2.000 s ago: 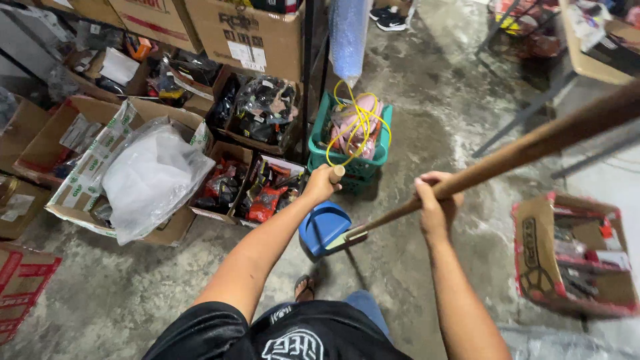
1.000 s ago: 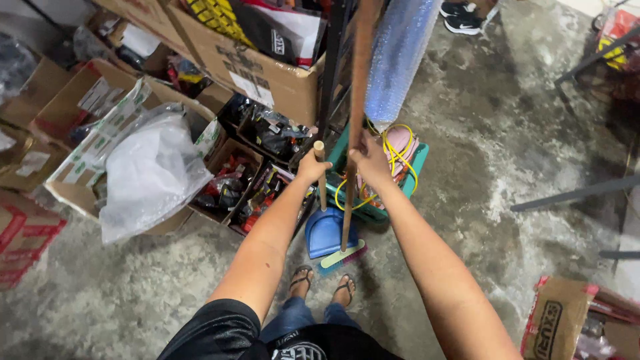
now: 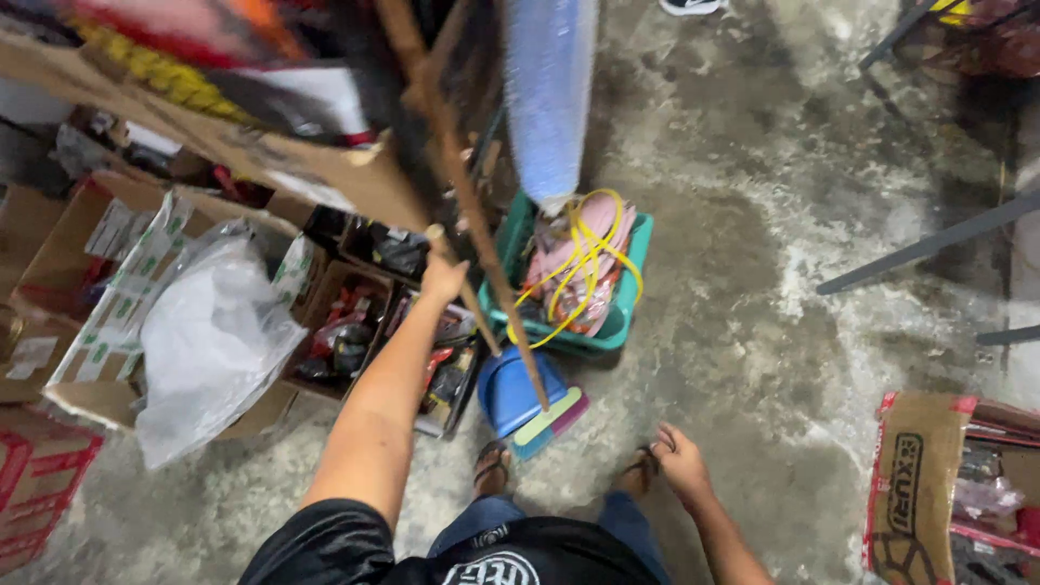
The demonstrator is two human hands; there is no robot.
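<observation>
My left hand grips the upper part of the wooden handle of a blue dustpan. Beside it, a long wooden broom handle slants down to a broom head with a light green top and blue and purple bristles, at the dustpan's front edge. The broom handle leans toward a dark shelf post, though blur hides whether they touch. Low on the right, my right hand is off the broom, holding nothing, with its fingers partly bent. Both feet in sandals stand just behind the dustpan.
A green plastic basket holds pink items and a yellow cord, next to a blue wrapped roll. Open cartons line the left, one with a white plastic bag. Another carton stands lower right. Grey metal legs reach in from the right.
My right hand has let go of the broom handle and moved down to the right. The left hand still holds the dustpan handle. The broom now slants toward the upper left.
</observation>
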